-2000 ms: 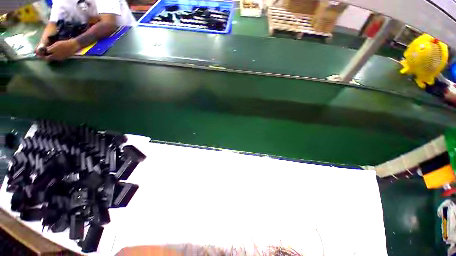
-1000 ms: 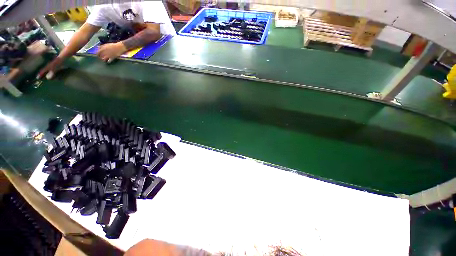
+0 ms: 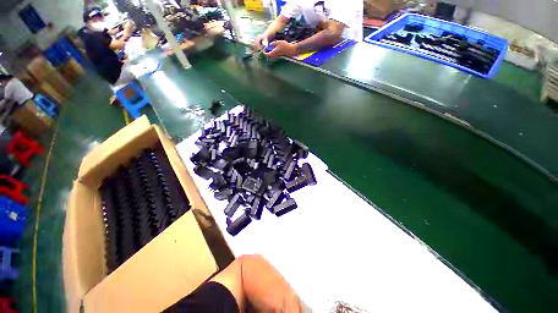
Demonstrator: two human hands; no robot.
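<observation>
A heap of small black moulded plastic parts point(image 3: 251, 165) lies on the white bench surface point(image 3: 367, 244), some in rows at the back, others loose and tilted at the front. An open cardboard carton point(image 3: 147, 263) stands to the left of the heap, with rows of black parts point(image 3: 144, 205) inside. A bent bare arm with a black sleeve shows at the bottom edge. My left hand and my right hand are both out of the picture.
A dark green conveyor belt point(image 3: 391, 140) runs beyond the bench. Across it, a person's hands point(image 3: 278, 49) hold something small, near a blue tray point(image 3: 373, 38) of black parts. Another person point(image 3: 101, 46) is at the upper left. A blue stool point(image 3: 131, 98) stands behind the carton.
The view has swung left, bringing the whole carton and the hall behind it into sight. The far person's outstretched hand has come back beside the other. The heap looks unchanged.
</observation>
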